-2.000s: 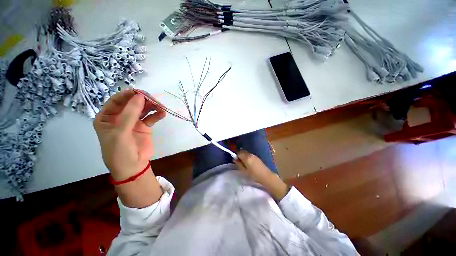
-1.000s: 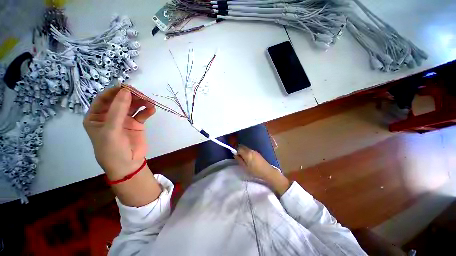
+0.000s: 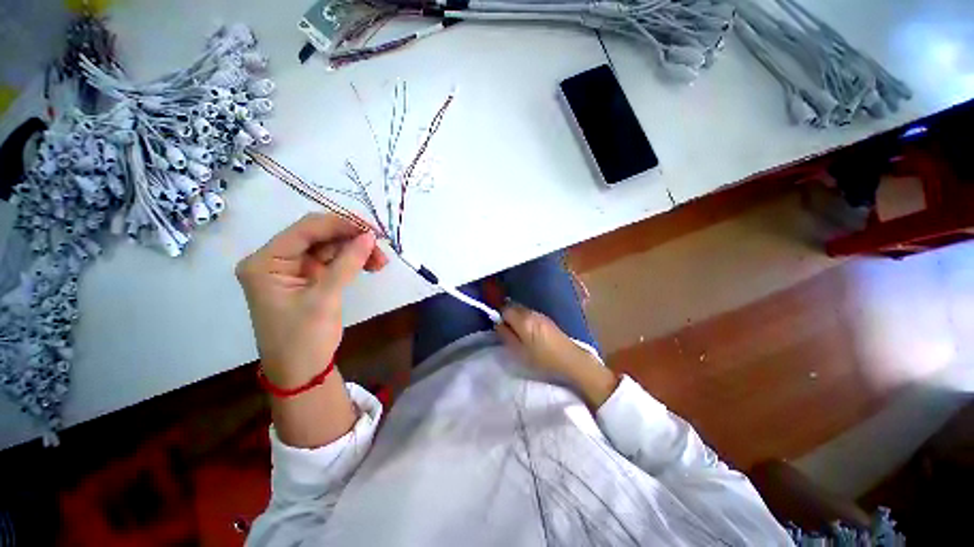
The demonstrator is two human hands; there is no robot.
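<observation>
A white pigtail cable (image 3: pixel 467 301) crosses the table's front edge, with a short dark band (image 3: pixel 427 275) where its core wires (image 3: pixel 401 176) fan out over the table. My right hand (image 3: pixel 542 340) is shut on the white jacket above my lap. My left hand (image 3: pixel 304 280) has thumb and fingertips at the base of the brown-red core wires (image 3: pixel 304 188), near where they leave the jacket. Those wires stretch past the fingers to the upper left. Other thin wires spread upward, free of both hands. Faint white specks lie near them.
Heaped pigtail cables (image 3: pixel 176 160) lie at left. A smartphone (image 3: pixel 608 124) lies right of the wires. Bundled cables (image 3: pixel 598 13) run along the back, with a green-and-white card (image 3: pixel 327 19) at their wire ends. A red stool (image 3: pixel 908 219) stands at right. More cable ends (image 3: pixel 849 531) show bottom right.
My left hand has slid from the tips of the brown-red wires down towards the dark band, leaving their ends exposed. My right hand keeps its hold. The view has shifted slightly.
</observation>
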